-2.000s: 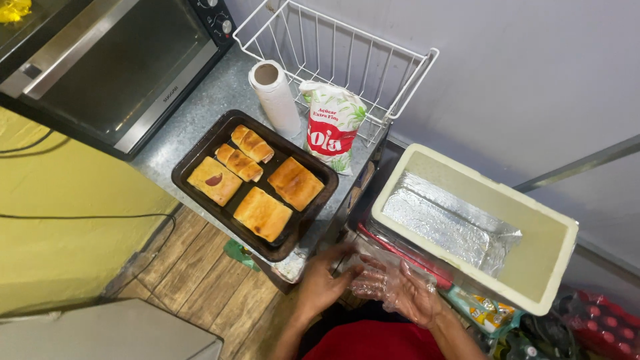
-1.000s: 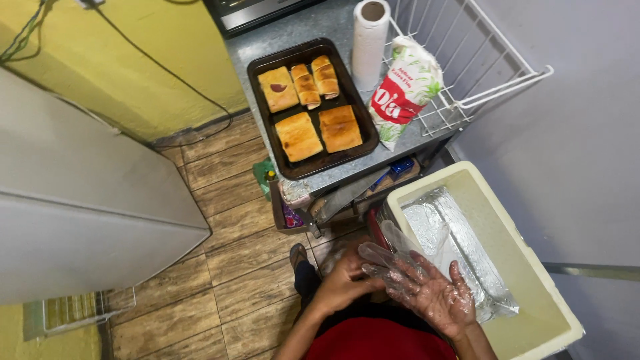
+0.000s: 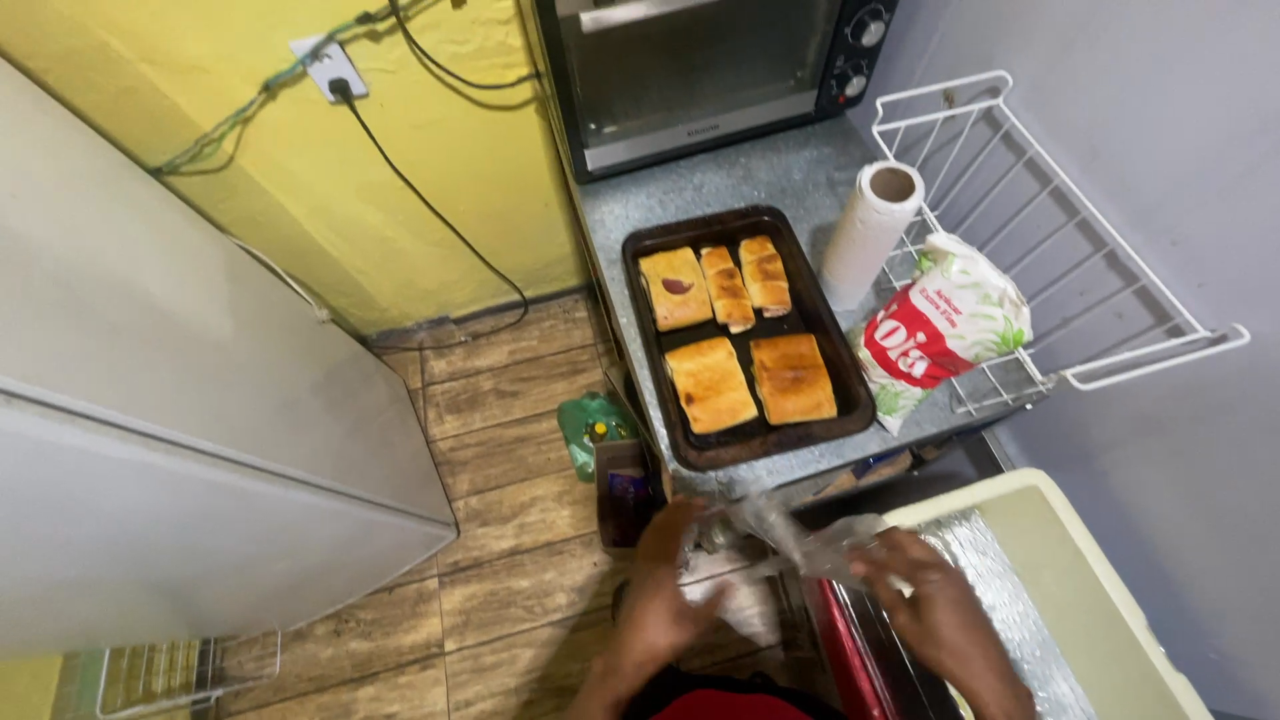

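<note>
Between my two hands stretches a thin clear plastic glove (image 3: 790, 545), blurred by motion. My left hand (image 3: 665, 600) is at its left end, thumb and fingers apart; whether it grips the plastic is unclear. My right hand (image 3: 925, 600) pinches the other end beside the cream box. Beyond them a dark baking tray (image 3: 655, 400) with several browned pastries (image 3: 712, 383) rests on the grey counter (image 3: 720, 180). A white paper roll (image 3: 872, 235) stands right of the tray, and a printed plastic bag of sugar (image 3: 945, 320) leans on the white wire basket (image 3: 1060, 150).
A toaster oven (image 3: 700, 70) sits at the back of the counter. At lower right is a cream box (image 3: 1090, 560) lined with foil. A green plastic bag (image 3: 590, 430) lies on the wooden-look floor, and a large pale cabinet-like appliance (image 3: 200, 400) stands at left.
The clear glove, on my right hand a second ago, is now off it and stretched between both hands. The view has swung, with the oven back in sight.
</note>
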